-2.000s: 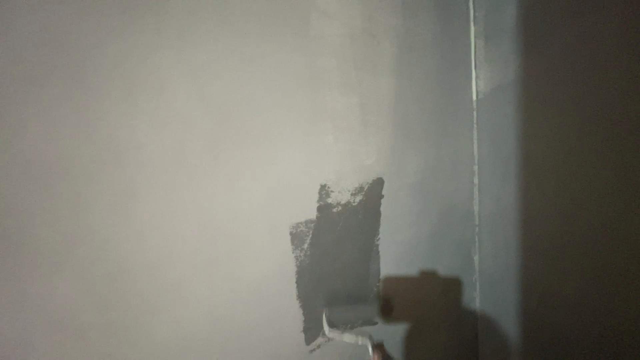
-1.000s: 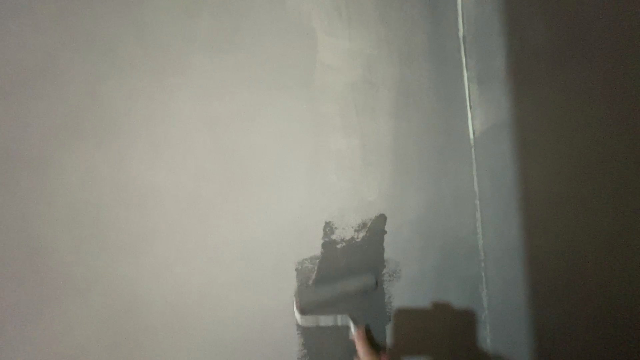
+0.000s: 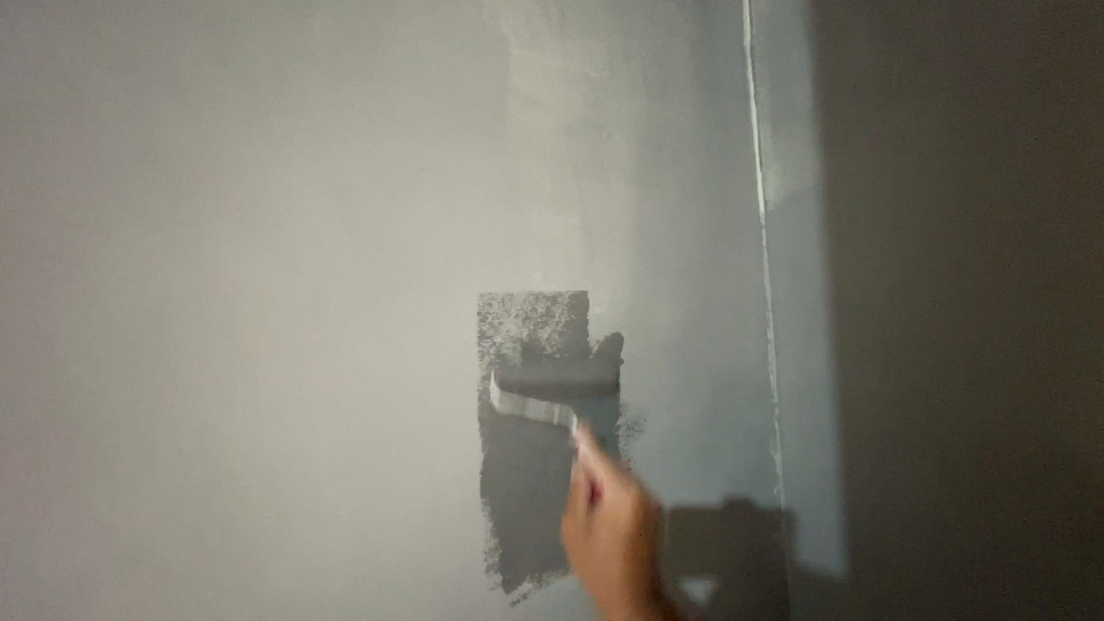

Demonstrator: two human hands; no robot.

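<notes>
My right hand point(image 3: 612, 526) is closed around the handle of a paint roller, slightly blurred, at the lower middle of the view. The roller's pale metal frame point(image 3: 535, 409) bends up and left from my fingers to the roller sleeve point(image 3: 559, 377), which lies level against the wall. Around and below the sleeve is a patch of dark grey paint point(image 3: 526, 492) with ragged edges. Its upper left part is thin and speckled, showing the lighter wall through it. Most of the handle is hidden inside my hand. My left hand is not in view.
The light grey wall point(image 3: 259, 302) fills the left and middle. A thin, pale vertical line point(image 3: 761, 190) runs down the wall on the right. Beyond it is a dark brownish area point(image 3: 966, 302). A dark shadow point(image 3: 733, 552) falls beside my hand.
My right hand and the roller have moved up, with far more of the hand showing. The dark paint now reaches higher at its left side, with a new speckled area above the roller.
</notes>
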